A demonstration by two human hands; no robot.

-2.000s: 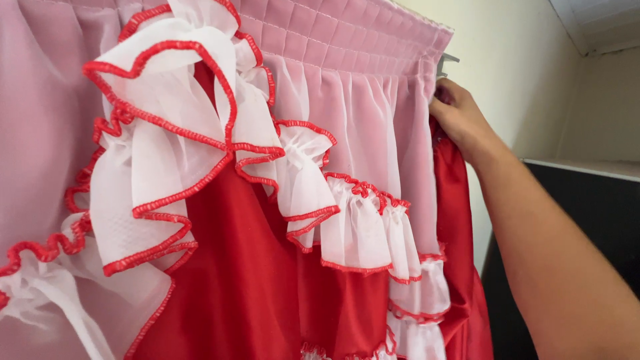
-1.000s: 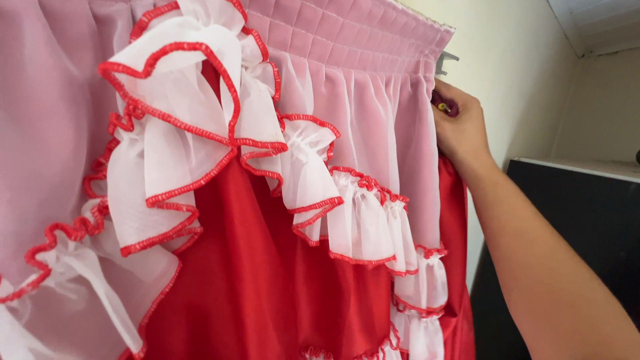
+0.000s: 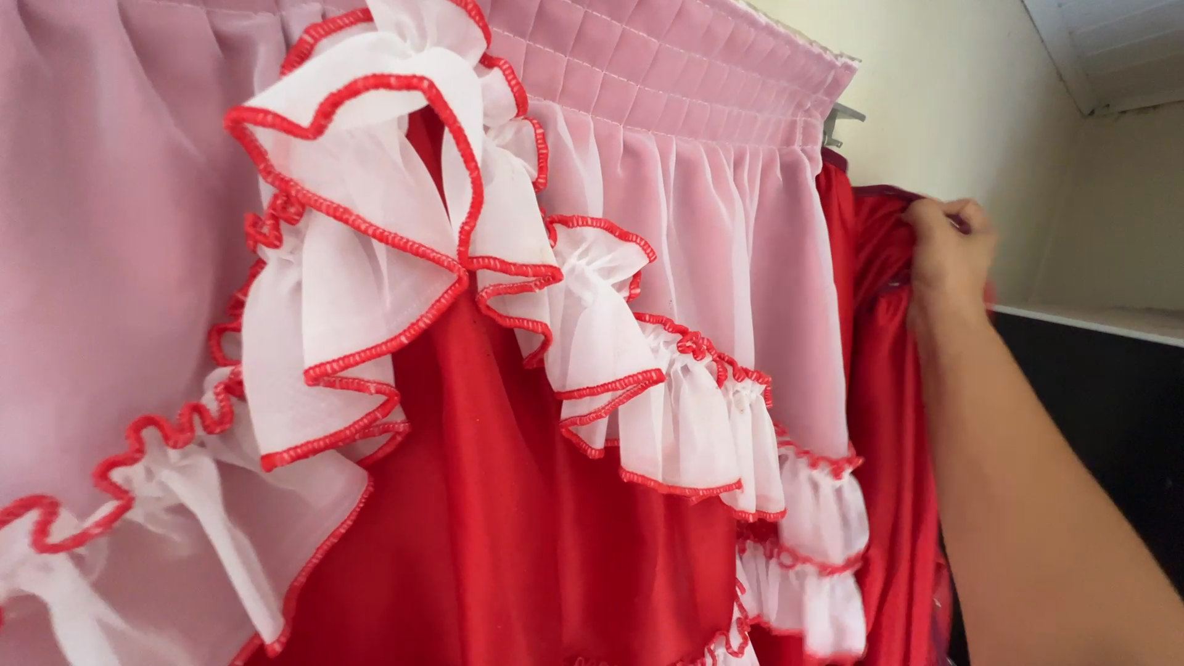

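Observation:
My right hand (image 3: 953, 245) grips the top edge of a red satin curtain panel (image 3: 893, 351) beyond the right end of a pink gathered valance. The pink valance (image 3: 647, 74) has rows of stitched pleats along its top. White ruffles (image 3: 361, 277) with red overlocked edges run across it, and red satin cloth (image 3: 499, 518) hangs beneath them. A grey metal or plastic bracket (image 3: 840, 125) shows at the valance's right end, a little left of and above my hand. My left hand is not in view.
A pale wall (image 3: 934, 92) rises behind the cloth. On the right, past my forearm, stands a black panel (image 3: 1091, 416) with a light top edge. Part of a white ceiling (image 3: 1128, 46) shows at the upper right.
My right hand has moved right, away from the valance's end, and red cloth is now drawn out between the valance and my fingers.

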